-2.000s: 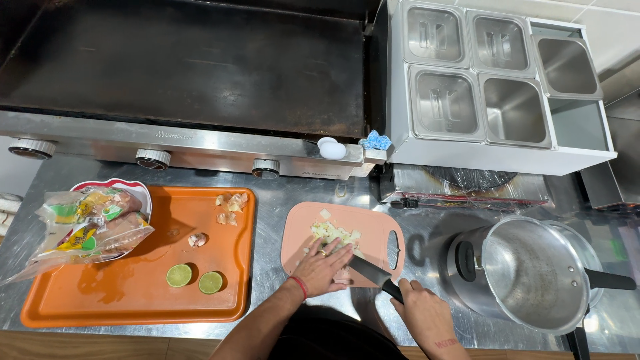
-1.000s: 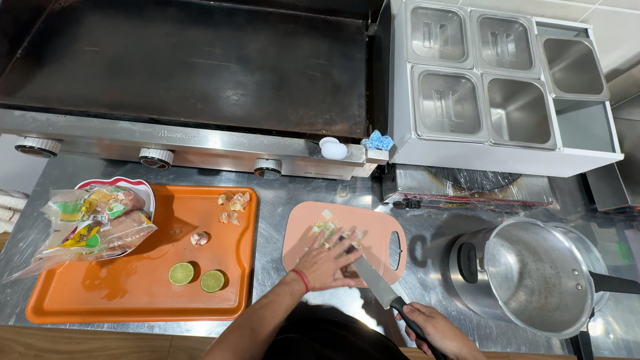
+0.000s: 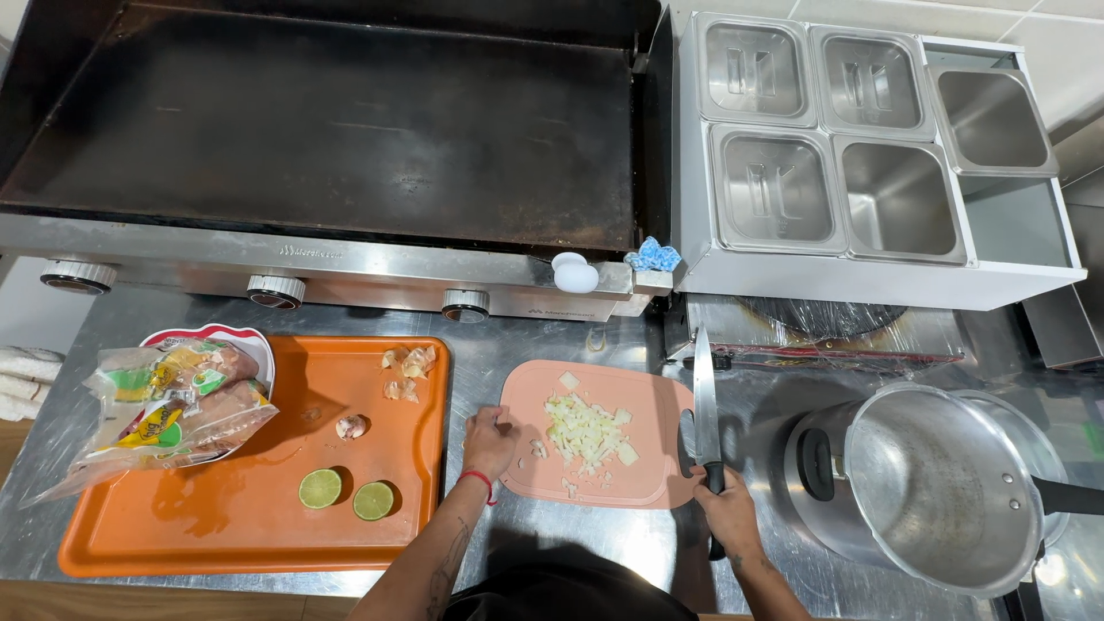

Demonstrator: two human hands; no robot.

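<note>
My right hand [image 3: 724,504] grips the black handle of a kitchen knife [image 3: 705,405], whose blade points away from me over the right end of a pink cutting board [image 3: 638,388]. Chopped pale onion [image 3: 582,431] lies heaped mid-board, with a few larger pieces around it. At the board's left edge is my left hand [image 3: 490,442], fingers curled; whether it pinches the edge or anything small cannot be seen.
An orange tray [image 3: 259,552] on the left bears lime halves [image 3: 320,488], a garlic bulb [image 3: 350,426], skins [image 3: 409,371] and bagged meat [image 3: 207,388] in a bowl. A griddle [image 3: 345,129], steel pans [image 3: 897,198] and a large aluminium pot [image 3: 944,492] surround the board.
My left hand has moved from over the onion to the board's left edge. The knife has swung from slanting across the board to pointing away from me at its right end.
</note>
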